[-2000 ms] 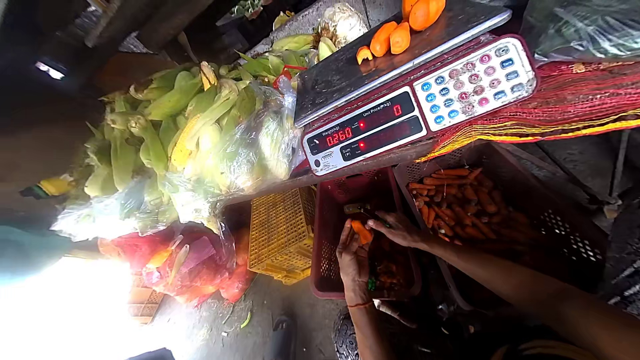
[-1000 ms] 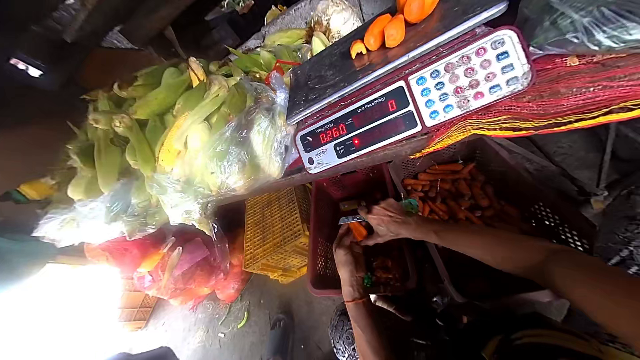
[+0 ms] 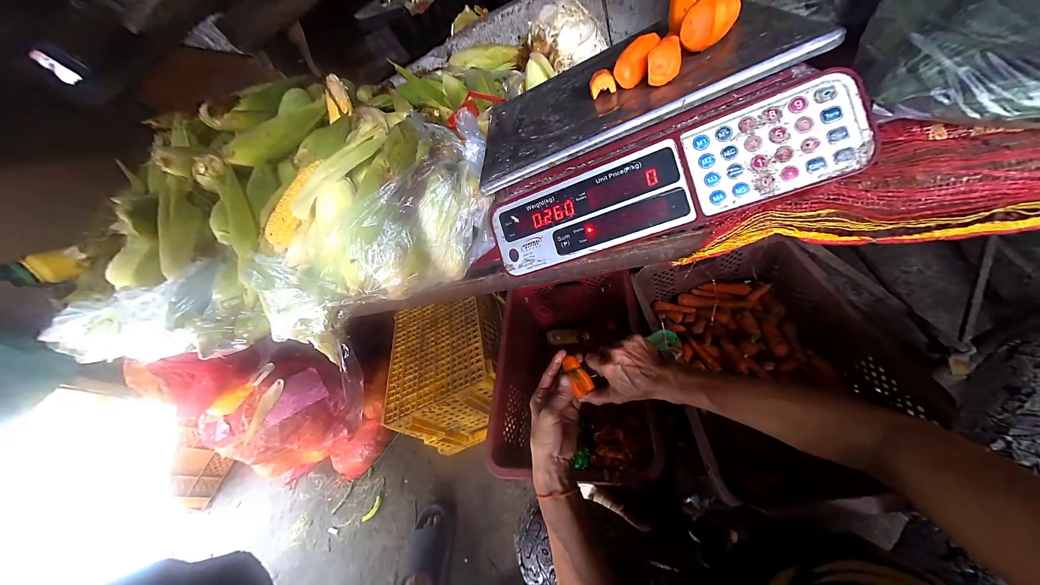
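My left hand (image 3: 555, 418), with an orange band at its wrist, grips a carrot piece (image 3: 578, 376) above a dark red plastic crate (image 3: 508, 406). Close against the carrot's right side is my right hand (image 3: 630, 372), its fingers curled; what it holds is mostly hidden. Beside its wrist shows something green (image 3: 662, 340). Bits of carrot lie low in the red crate. Higher up, several peeled carrot pieces (image 3: 632, 61) rest on the metal pan of a digital scale (image 3: 686, 175), whose weight display is lit.
Whole carrots (image 3: 731, 321) fill part of a second crate at right. Corn in husks (image 3: 276, 187), partly in clear plastic, lies left of the scale. Below are a yellow crate (image 3: 439, 366) and red plastic bags (image 3: 292, 414). Red netting (image 3: 951, 183) hangs at right.
My right hand, lower and further from the carrot two seconds ago, has closed in beside it. A blade seen by the carrot one second ago no longer shows clearly. The scale's pieces have stayed put.
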